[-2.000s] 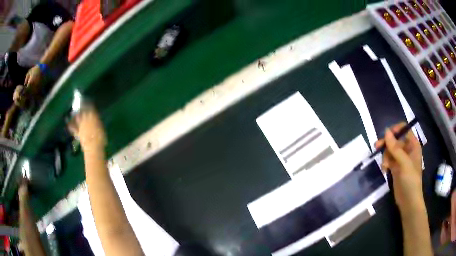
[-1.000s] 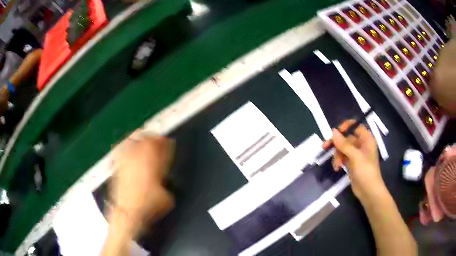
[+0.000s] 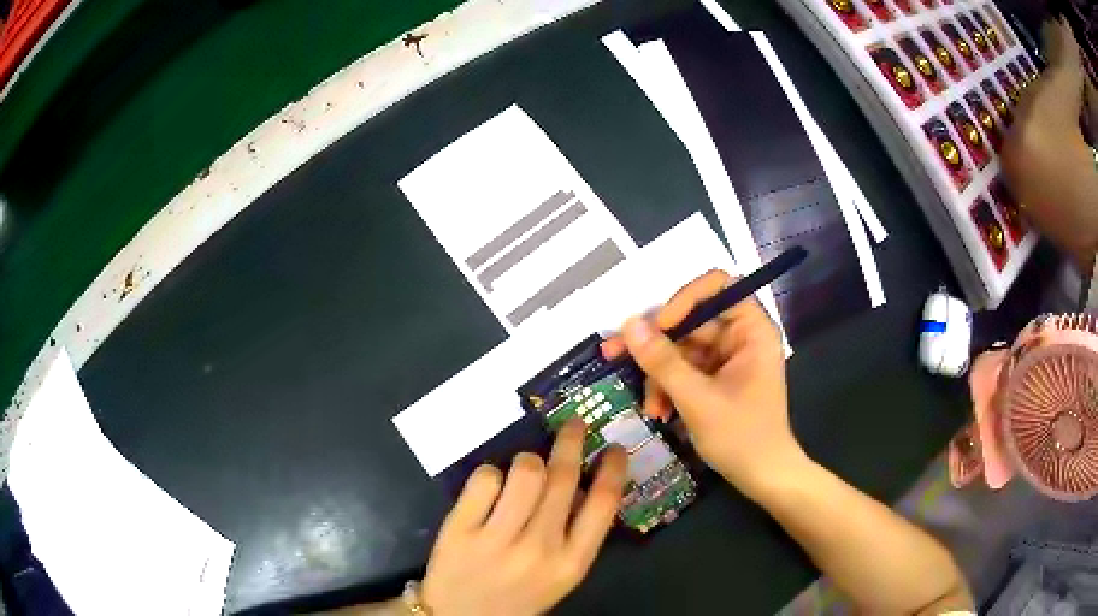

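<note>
A phone unit (image 3: 644, 451) with a green board and silver areas lies tilted on the dark bench, its black top end over the lower white-edged strip. My left hand (image 3: 512, 529) is on its left side, fingertips on the board, holding it. My right hand (image 3: 728, 391) holds slim black tweezers (image 3: 747, 286) like a pen at the unit's top end; my fingers hide the tip. A white liner sheet (image 3: 482, 169) with grey strips (image 3: 548, 283) lies just beyond. A blank white strip (image 3: 482, 415) lies beside the unit.
Black film with white edges (image 3: 783, 181) lies right of the liner. A white compartment tray (image 3: 901, 169) of red-and-gold parts, another person's hand (image 3: 1054, 144), a white-and-blue object (image 3: 945, 337) and a pink fan (image 3: 1066, 421) are right. White sheets (image 3: 96, 505) lie left; the green belt (image 3: 120, 96) is upper left.
My left hand has come from the belt to the bench, and the phone unit now lies under its fingers. The tweezers have moved from the white strip to the unit. The view has shifted.
</note>
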